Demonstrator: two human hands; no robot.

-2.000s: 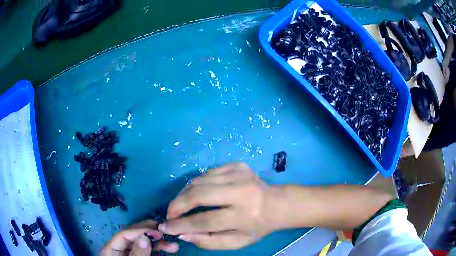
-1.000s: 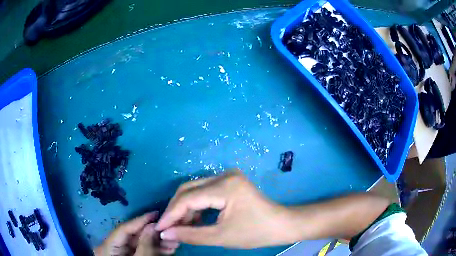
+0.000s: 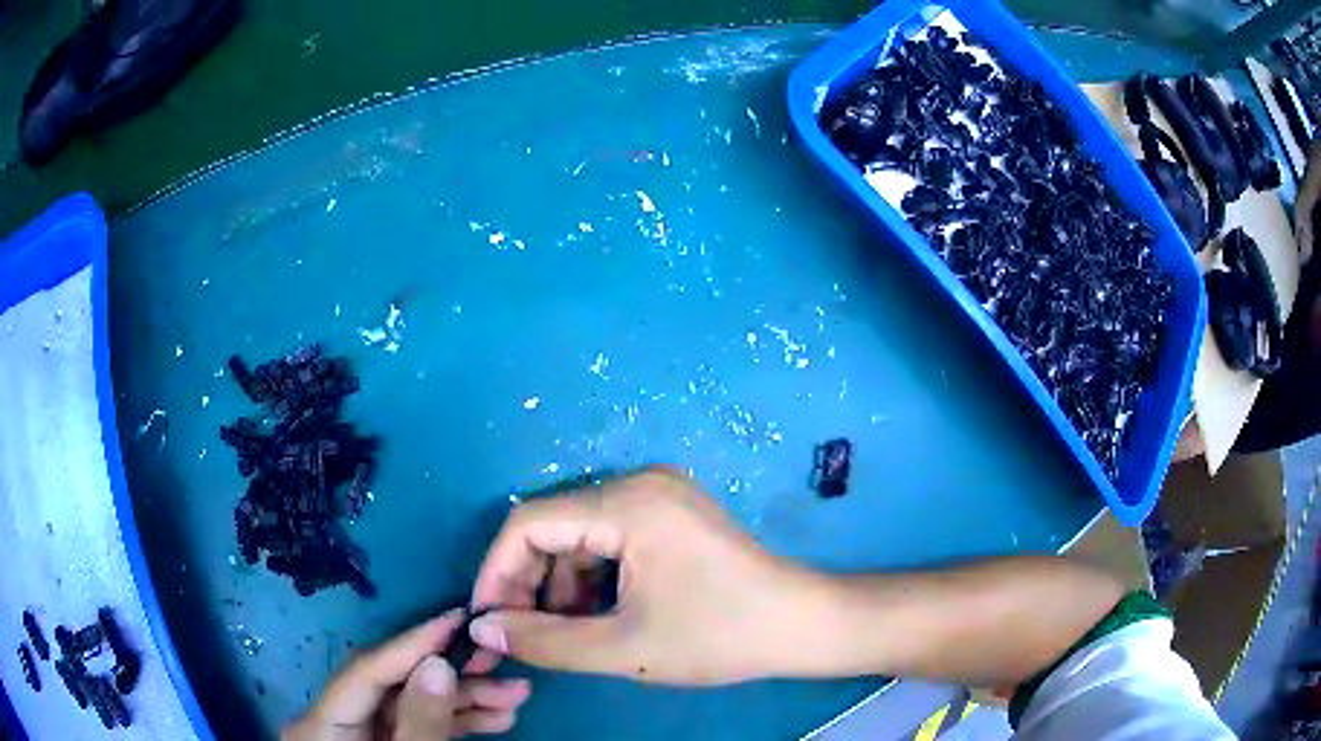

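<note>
My left hand [image 3: 413, 692] is at the bottom edge, partly cut off, its thumb and fingers closed on a small black plastic part [image 3: 465, 637]. My right hand [image 3: 638, 586] meets it from the right, thumb and index finger pinching the same part. The fingers hide most of the part. A pile of matte black parts [image 3: 302, 478] lies on the bench at the left. One loose black part [image 3: 832, 468] lies right of my right hand.
A blue-rimmed tray [image 3: 1000, 345] crowded with black parts stands at upper right. Another blue-rimmed tray [image 3: 109, 434] at left holds several black pieces. Headphones [image 3: 1243, 304] lie on cardboard [image 3: 1229, 410] at far right. An open carton [image 3: 1231, 510] is below. A dark object lies on the green belt.
Both hands stay together at the bottom. The right hand has shifted slightly and its fingers have curled. The dark object on the green belt has moved left.
</note>
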